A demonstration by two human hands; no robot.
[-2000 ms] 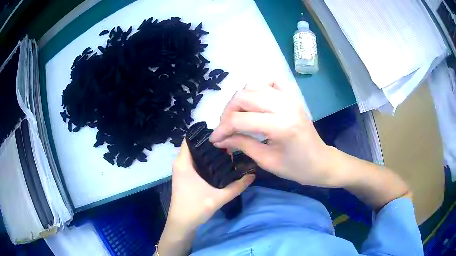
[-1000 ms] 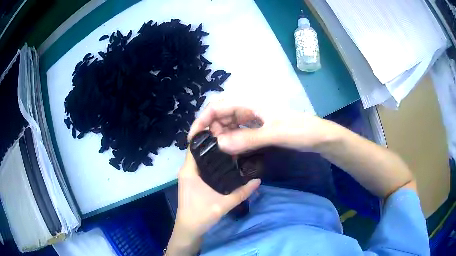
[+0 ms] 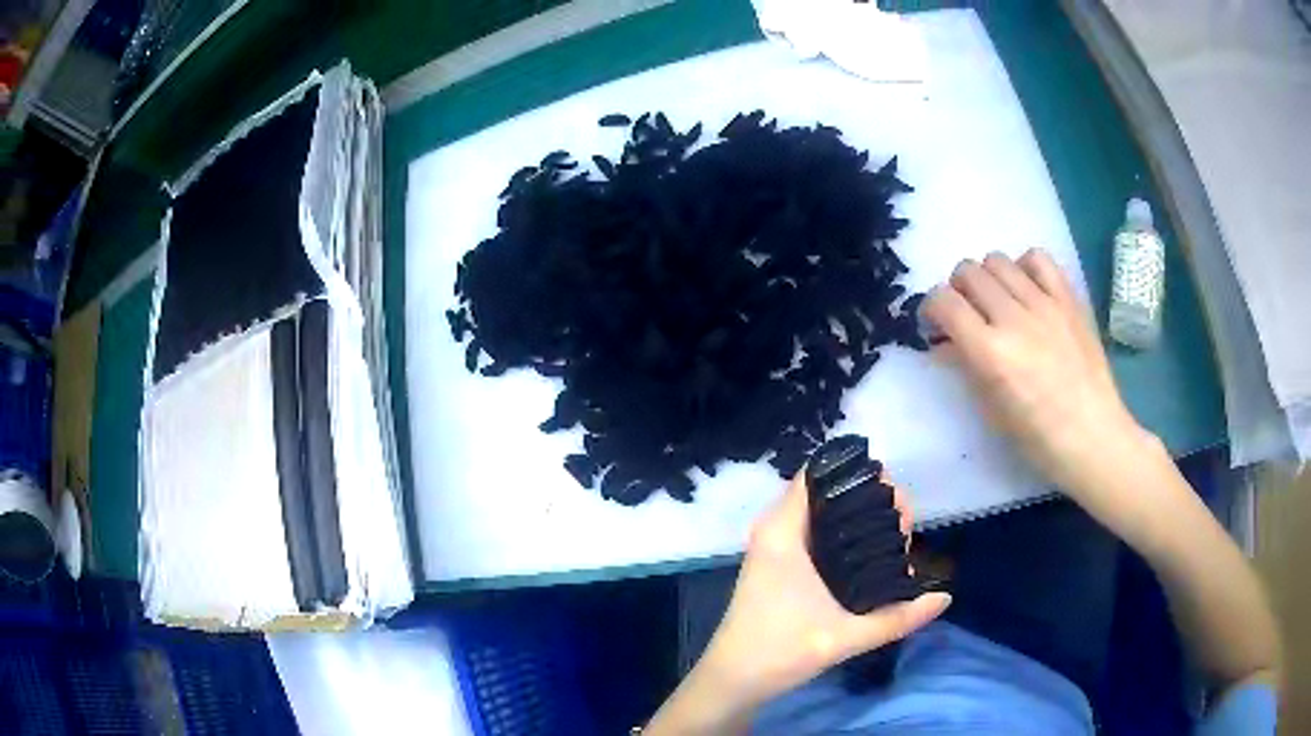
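Observation:
My left hand (image 3: 791,611) is closed around a bundle of black bars (image 3: 858,539), held upright below the work sheet's near edge. One bar end at the top looks shiny. My right hand (image 3: 1028,360) is at the right edge of the heap of small black end pieces (image 3: 676,302), fingertips down at a few loose pieces. Whether it pinches one is hidden by the fingers. The heap lies on a white work sheet (image 3: 992,130).
A glue bottle (image 3: 1137,281) stands on the green mat at right. At left is a stack of white foam sheets (image 3: 216,503) with black bars (image 3: 298,460) on it. A white wipe (image 3: 858,39) lies at the far edge. A blue crate (image 3: 539,683) is below the bench.
The view has turned left, so more of the left stack shows. My right hand has left the bundle and reached to the heap's right edge. My left hand still holds the bundle.

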